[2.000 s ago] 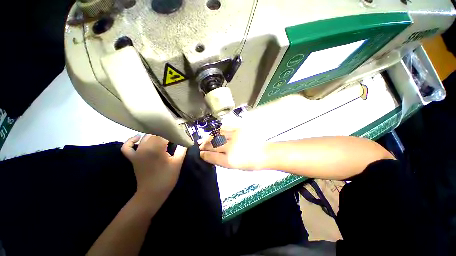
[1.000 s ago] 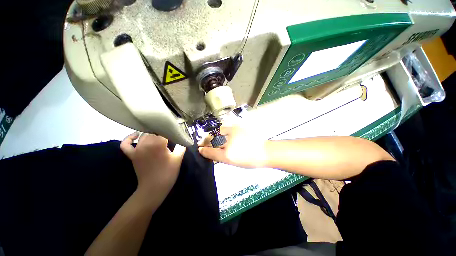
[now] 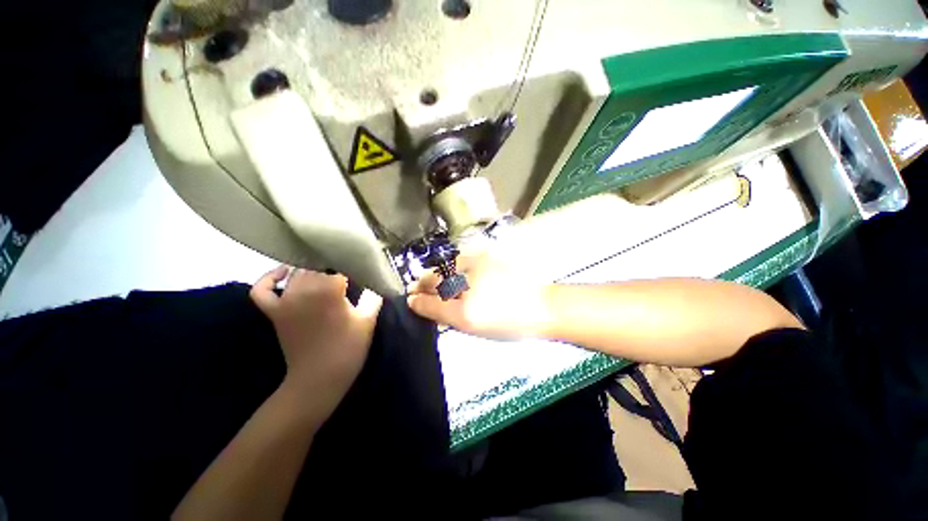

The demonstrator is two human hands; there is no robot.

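Observation:
A black fabric panel [image 3: 193, 387] lies over the left of the table and runs up to the needle area. My left hand [image 3: 317, 321] is on its far edge, fingers curled and thumb towards the foot, gripping the cloth. My right hand [image 3: 483, 300] lies low just right of the foot, fingertips at the fabric's right edge; glare and the knob hide part of it, so its hold is unclear. A dark ridged knob [image 3: 452, 286] stands over its fingers. The presser foot and needle are mostly hidden behind the cream finger guard [image 3: 310, 193].
The cream machine head [image 3: 336, 61] fills the top, with a tension knob [image 3: 466, 201] and yellow warning triangle [image 3: 372, 151]. A green control panel [image 3: 702, 112] is at the right. A clear parts tray [image 3: 865, 163] stands beyond it. A green ruler strip [image 3: 529, 400] edges the white table.
The machine head has shifted slightly right in the picture. My right fingers, more spread two seconds ago, are closer together by the knob. My left hand has barely moved on the fabric.

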